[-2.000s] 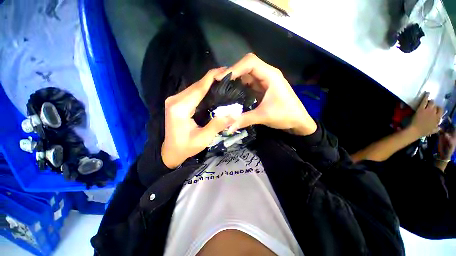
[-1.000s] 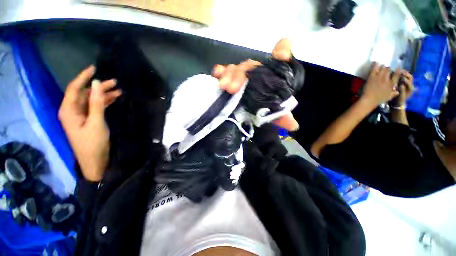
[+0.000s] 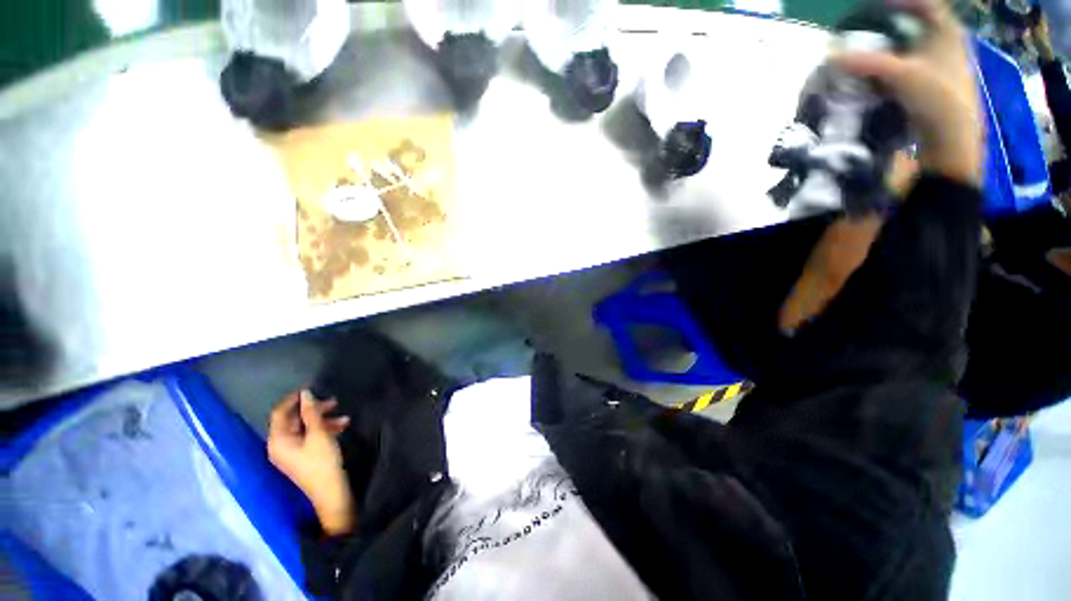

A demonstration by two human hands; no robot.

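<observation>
My right hand (image 3: 928, 88) is blurred, far out over the right end of the bench, with its fingers around a black-and-white figurine (image 3: 843, 135). White knobbly parts show on the figurine's lower side; whether it touches the bench cannot be told. My left hand (image 3: 308, 444) is low at the left, above the lap and beside the blue crate, empty with fingers loosely bent. A tan cardboard mat (image 3: 335, 258) with brown stains lies on the bench. A small white glue dish (image 3: 355, 203) with thin white swabs sits on it.
Several round white parts with black crinkled parts (image 3: 591, 80) stand along the back of the bench (image 3: 552, 217). A lined blue crate (image 3: 223, 452) with a black piece (image 3: 202, 580) is at lower left. A blue stool (image 3: 658, 335) is under the bench. Another person's forearm (image 3: 822, 276) is at right.
The view has swung up over the bench. My right hand has carried the figurine from over the lap to the bench's right end. My left hand stays empty at the left.
</observation>
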